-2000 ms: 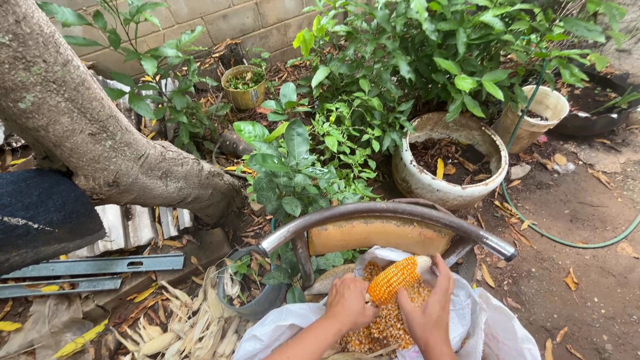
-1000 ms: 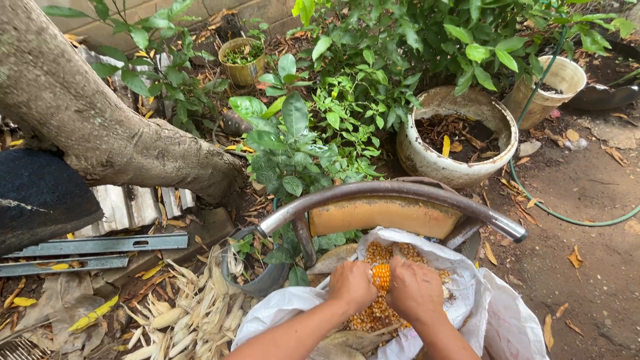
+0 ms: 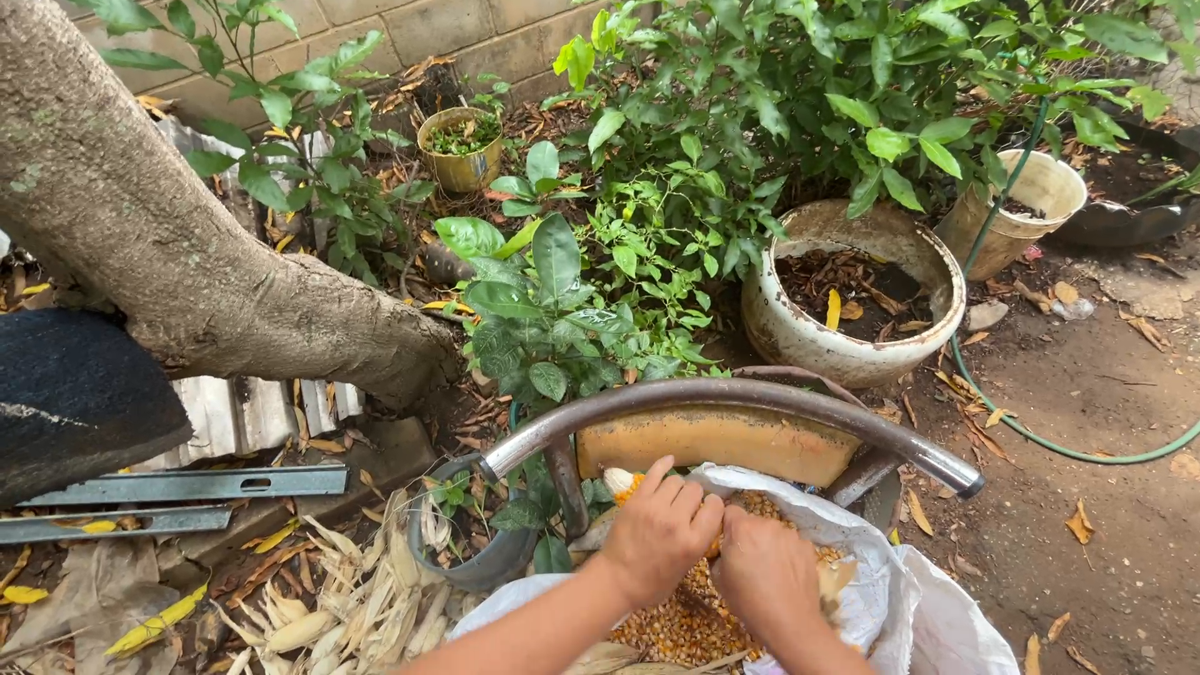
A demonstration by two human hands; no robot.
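An ear of dried corn (image 3: pixel 622 485) is held between both hands over an open white woven sack (image 3: pixel 867 562). My left hand (image 3: pixel 664 534) is closed around it, the pale tip and a few orange kernels showing beyond the fingers. Pressed against it on the right is my right hand (image 3: pixel 764 567), also closed on the ear, whose lower part the hands hide. Loose corn kernels (image 3: pixel 689 619) fill the sack below. Dry husks lie in the sack near the bottom edge of the view.
A curved metal tube (image 3: pixel 712 394) with a worn yellow panel (image 3: pixel 712 445) stands just beyond the sack. Corn husks (image 3: pixel 347 600) and a grey pot (image 3: pixel 478 562) lie left, near metal channels (image 3: pixel 206 487) and a tree trunk (image 3: pixel 234 281). A rusty white planter (image 3: pixel 862 347) and green hose (image 3: pixel 1087 455) are right.
The ear lay across my hands with its orange kernels exposed two seconds ago; now both hands cover most of it, and its pale tip points up and to the left.
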